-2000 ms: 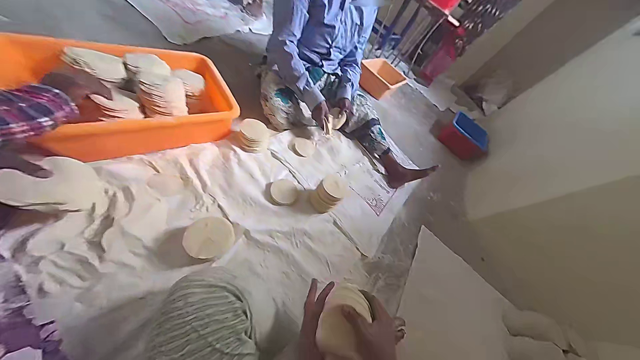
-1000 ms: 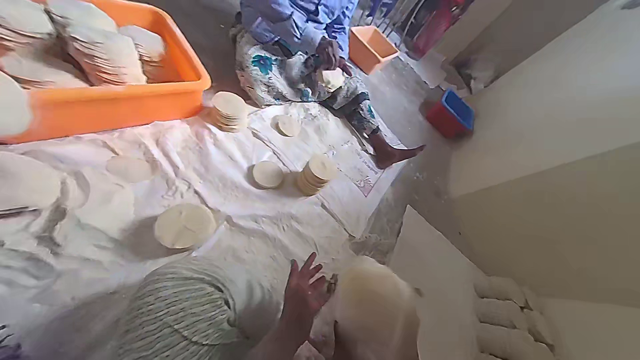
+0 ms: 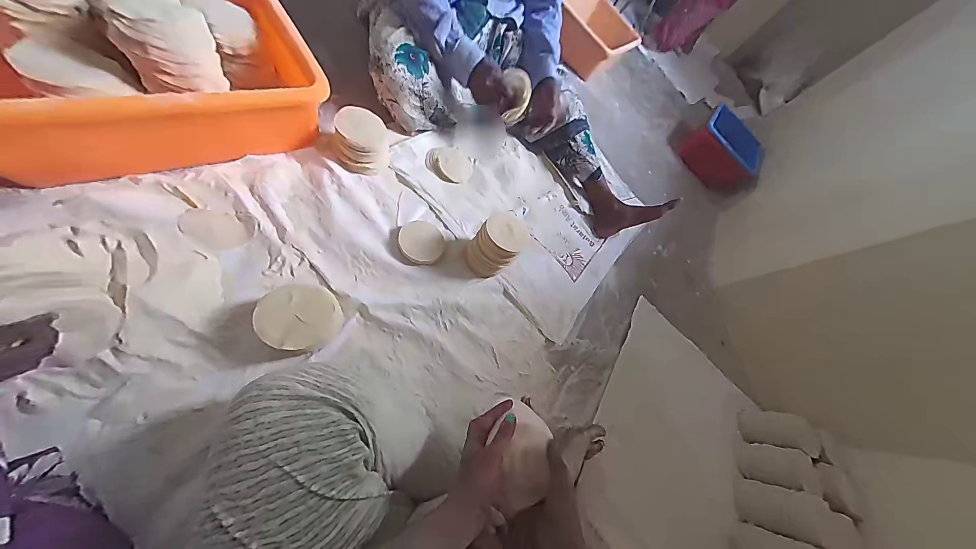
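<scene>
My left hand (image 3: 484, 461) grips the left side of a pale stack of thin dough rounds (image 3: 526, 457) at the bottom centre. Against its right side is my right hand (image 3: 570, 454), fingers curled; its exact grip is partly hidden. Left of them, my knee in striped light green cloth (image 3: 297, 457) rests on the floury sheet. Beyond it lies a wide dough round (image 3: 297, 316). Farther off stand a tall stack of small rounds (image 3: 497, 244), a low stack (image 3: 421, 242), another small stack (image 3: 451, 165) and a larger stack (image 3: 360, 139) beside the orange tub.
An orange tub (image 3: 160, 130) holds several dough stacks at upper left. A seated person (image 3: 473, 53) handles a round, one bare foot extended. A small orange bin (image 3: 598, 38), a red and blue bin (image 3: 720, 149), a pale board (image 3: 671, 442) and pale rolls (image 3: 778, 473) stand along the right.
My left hand, apart from the pale rounds with spread fingers one second ago, is now against them. The view has shifted. The tall and low stacks remain side by side.
</scene>
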